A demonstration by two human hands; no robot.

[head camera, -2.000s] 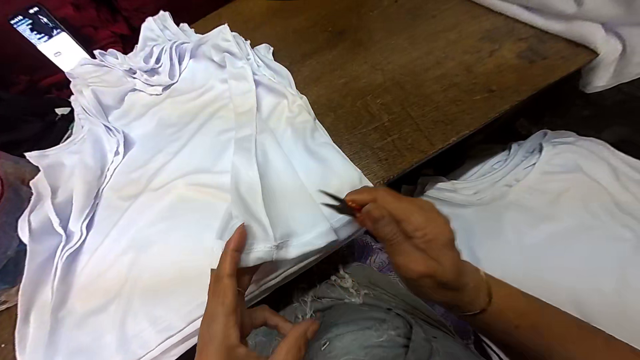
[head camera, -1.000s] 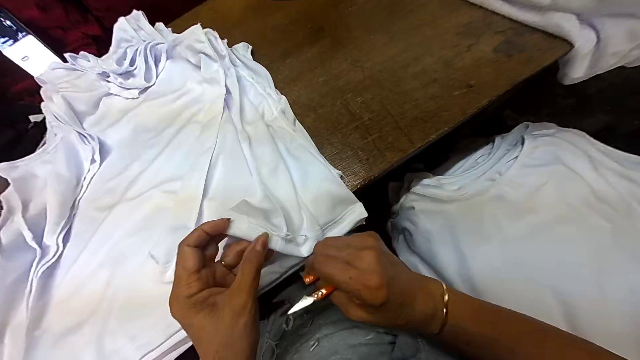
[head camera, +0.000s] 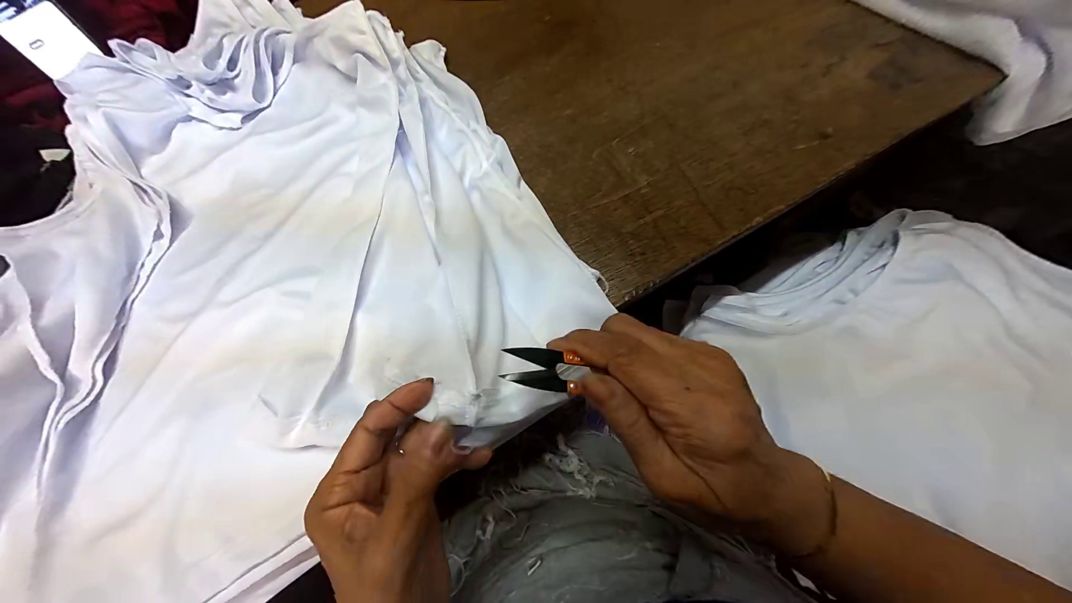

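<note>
A stack of white sleeveless garments lies over the wooden table, its hem toward me. My left hand pinches the hem of the top garment beside a seam, between thumb and fingers. In my right hand is a pair of thread snips with dark blades and orange on the handle. The blades are apart and point left, just right of the seam at the hem; whether they touch the cloth I cannot tell.
The wooden table has its edge running diagonally at the right. Beyond it lies another pile of white garments. White cloth hangs over the far right corner, and a phone with a lit screen is at top left. Loose threads lie on grey cloth below.
The snips, which pointed down and left below the hem a second ago, now point left at the seam with their blades apart. My left hand still holds the hem.
</note>
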